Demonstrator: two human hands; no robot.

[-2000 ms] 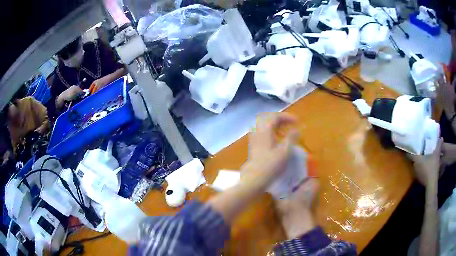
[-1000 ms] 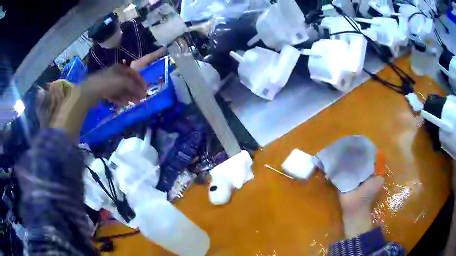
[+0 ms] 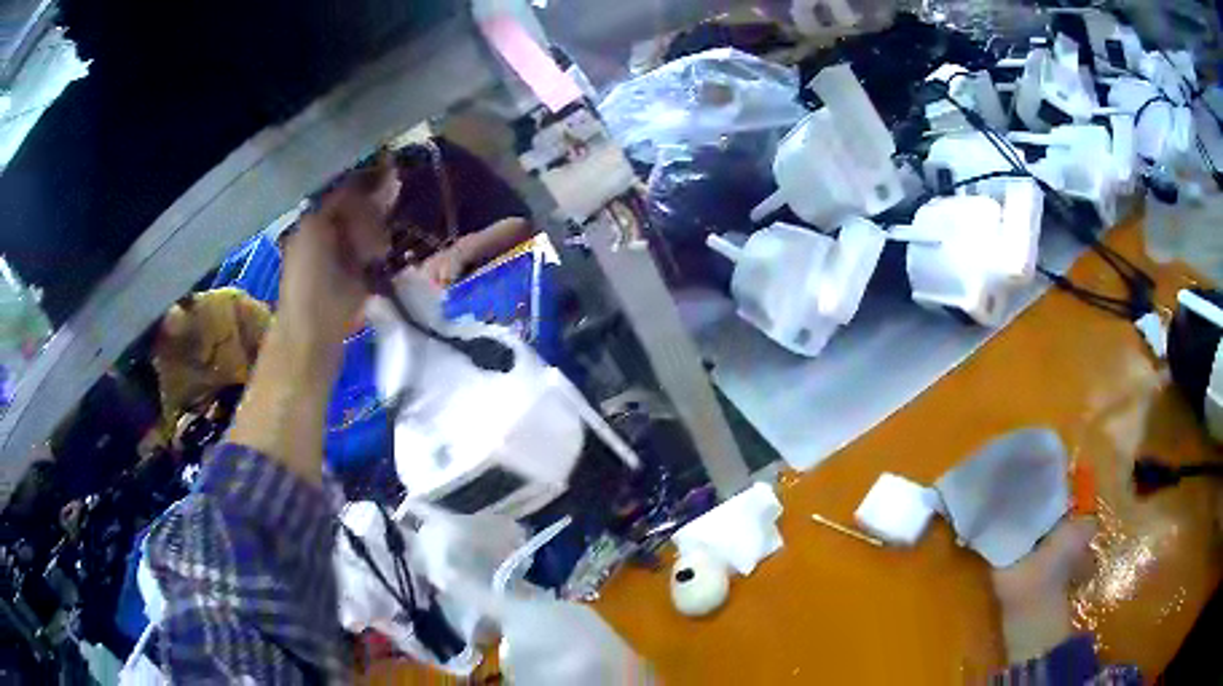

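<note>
My left hand point(image 3: 333, 248) is raised at the left and grips a white security camera point(image 3: 483, 422) by its upper end. The camera hangs tilted in the air, with a black cable end and a dark label on it; my fingers are blurred. My right hand point(image 3: 1046, 570) rests low at the right on the tabletop point(image 3: 858, 616) and holds a grey-white wiping cloth point(image 3: 1009, 496). An orange finger cot shows beside the cloth. The cloth touches a small white block point(image 3: 896, 509).
A thin swab point(image 3: 848, 529) and a white part with a round end point(image 3: 700, 583) lie on the table. A metal post point(image 3: 671, 349) rises behind. White cameras point(image 3: 805, 282) stand across the back. A blue bin point(image 3: 537, 298) and a person's arm point(image 3: 483, 245) are beyond.
My left hand, empty over the blue bin a second ago, now holds a camera in the air. My right hand still holds the cloth. The view has shifted, so the table things appear further right and lower.
</note>
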